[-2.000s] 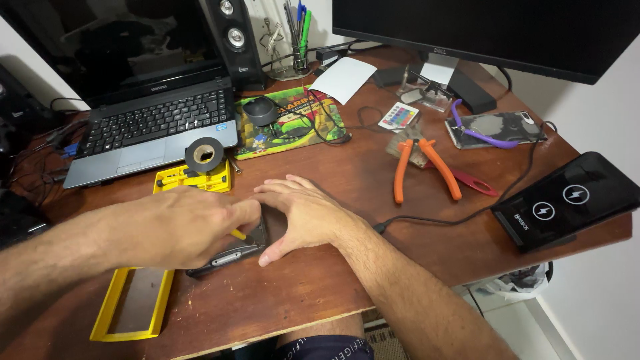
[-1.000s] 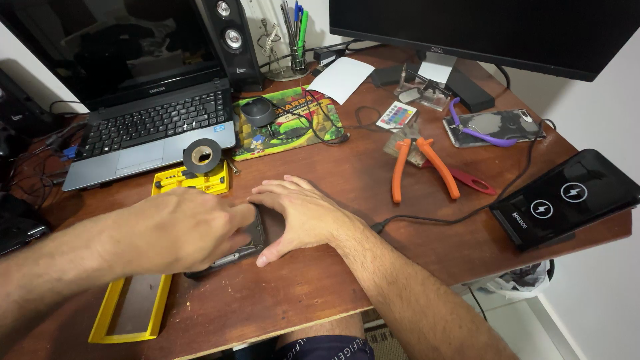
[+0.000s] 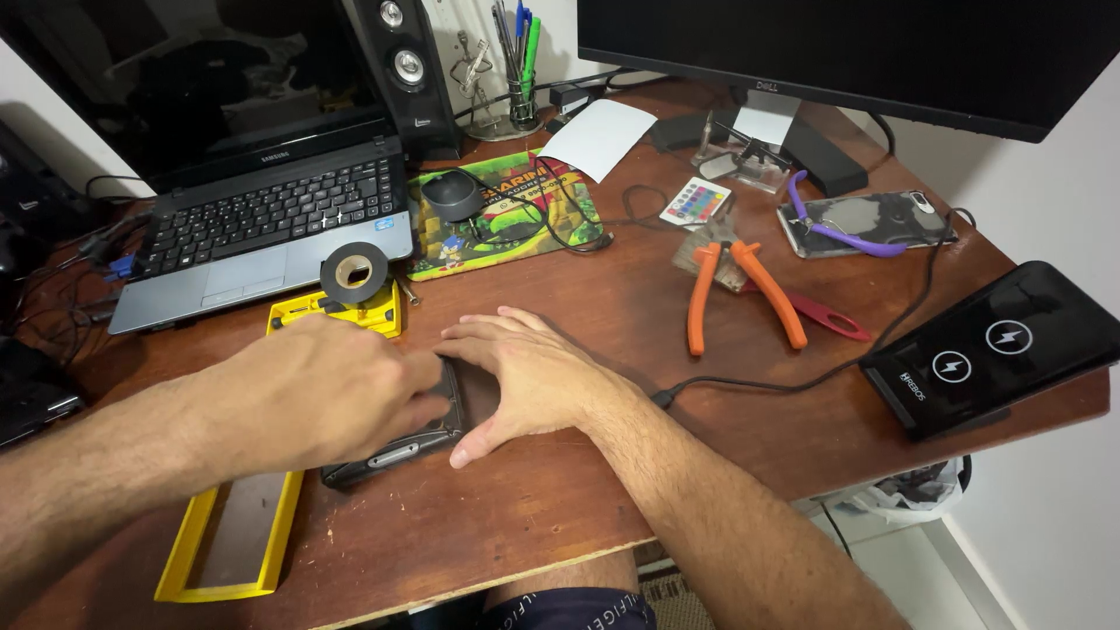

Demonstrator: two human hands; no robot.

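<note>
A dark, flat rectangular device (image 3: 394, 457) with a silver slot-shaped part on its near edge lies on the wooden desk. My left hand (image 3: 328, 394) is over it with fingers curled and pinched, slightly blurred. The small yellow tool that showed under these fingers earlier is hidden now. My right hand (image 3: 529, 376) is arched at the device's right side, fingers spread, its index finger near the far corner and thumb near the close corner; whether they press on it is unclear. Behind my left hand is a yellow tool case (image 3: 385, 308), with a roll of black tape (image 3: 354, 273) on it.
A yellow-framed lid (image 3: 284, 534) lies near the front edge. A laptop (image 3: 262, 236) and a mouse pad (image 3: 516, 245) are behind. To the right are orange-handled pliers (image 3: 700, 302), a brush with a red handle (image 3: 831, 317), purple-handled pliers (image 3: 862, 243), a phone (image 3: 884, 214) and a wireless charger (image 3: 989, 350).
The fingers of my left hand have shifted slightly over the device, and the yellow tool that showed beneath them two seconds ago is out of sight. My right hand stays in place.
</note>
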